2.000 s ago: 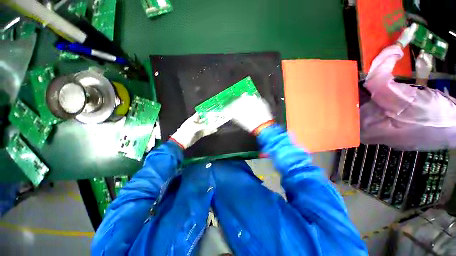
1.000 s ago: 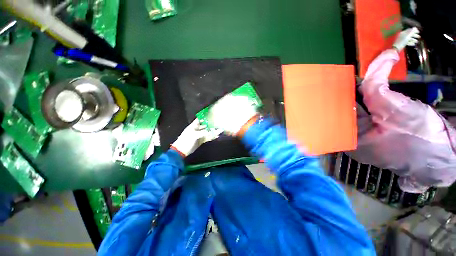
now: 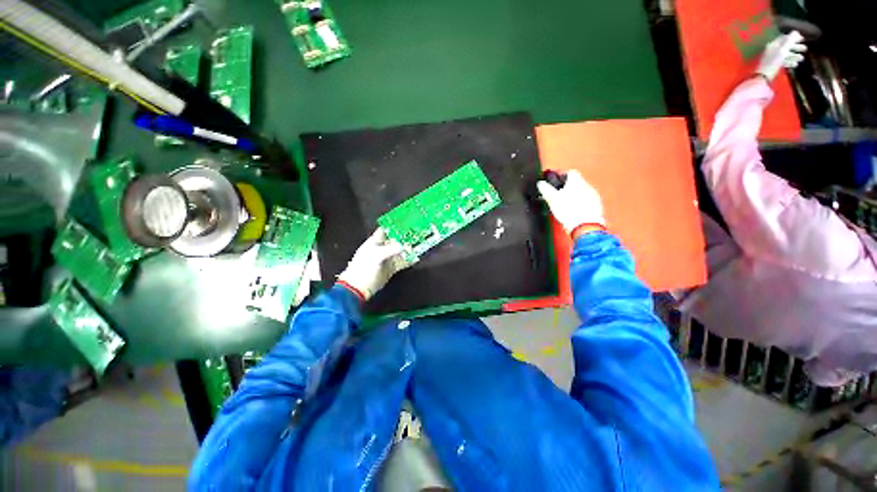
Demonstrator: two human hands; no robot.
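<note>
A green circuit board (image 3: 440, 210) lies tilted over the black work mat (image 3: 337, 226), its flatter side with pale marks facing up. My left hand (image 3: 373, 265), in a white glove with a red cuff edge, grips the board's lower left end. My right hand (image 3: 574, 201), gloved the same way, is off the board, over the left part of the red-orange mat (image 3: 654, 207). It is closed on a small dark object (image 3: 554, 180), perhaps a brush, that shows at its fingertips.
A silver solvent pot (image 3: 204, 213) stands at the left by a yellow ring (image 3: 252, 213). Loose circuit boards (image 3: 286, 259) lie around it. A blue pen (image 3: 192, 130) and a long diagonal bar (image 3: 91, 60) are at upper left. A person in pink (image 3: 769, 231) works at the right.
My right hand has moved off the board to the right, from a blur over it to the red-orange mat. My left hand still holds the board in about the same place.
</note>
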